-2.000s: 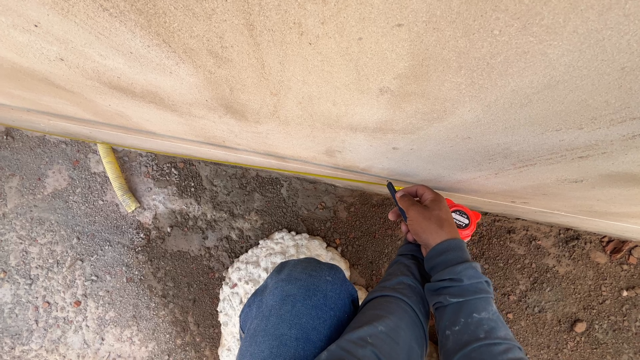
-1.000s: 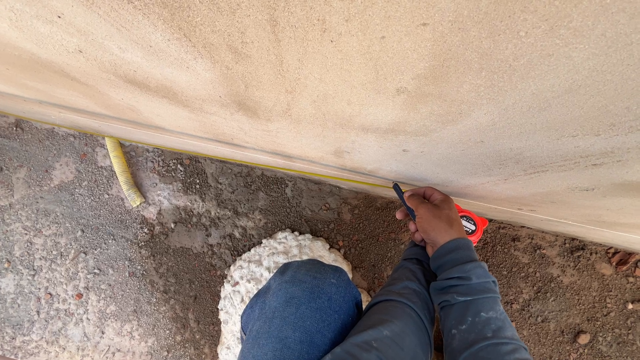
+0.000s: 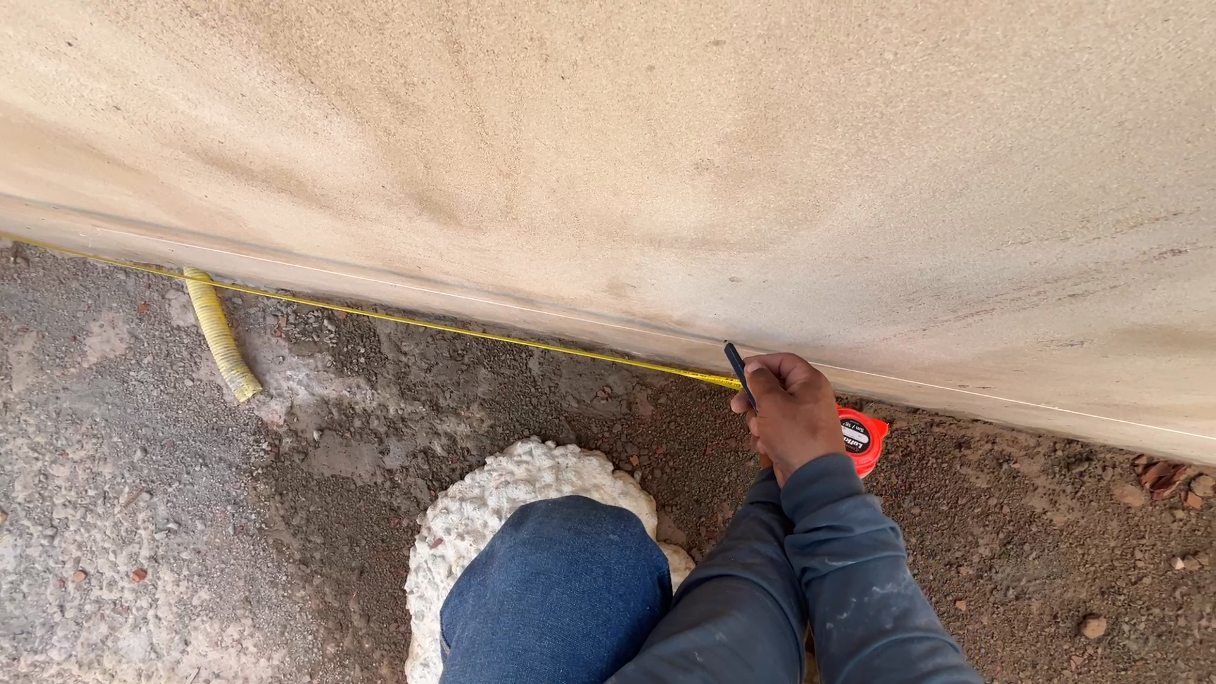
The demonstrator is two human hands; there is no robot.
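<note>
My right hand (image 3: 796, 404) grips a dark, slim marking tool (image 3: 740, 373), its tip at the lower part of the plastered wall (image 3: 608, 171). Below it, my left hand (image 3: 764, 460) is almost wholly hidden, so its grip cannot be seen. The yellow blade of a tape measure (image 3: 513, 339) stretches from the far left to my hands, close to the foot of the wall. Its red Lufkin case (image 3: 863, 442) shows just right of my right hand. A thin pale line (image 3: 988, 393) runs along the wall's base.
A short ribbed yellow tube (image 3: 220, 337) sticks out over the rough ground, under the tape blade. My denim-covered knee (image 3: 560, 589) is over a lumpy white pad or mass (image 3: 532, 475). Reddish broken pieces (image 3: 1161, 477) and small stones lie on the soil at right.
The tape blade has shifted slightly away from the wall's foot and now crosses the yellow tube lower down. My right hand keeps hold of the marking tool.
</note>
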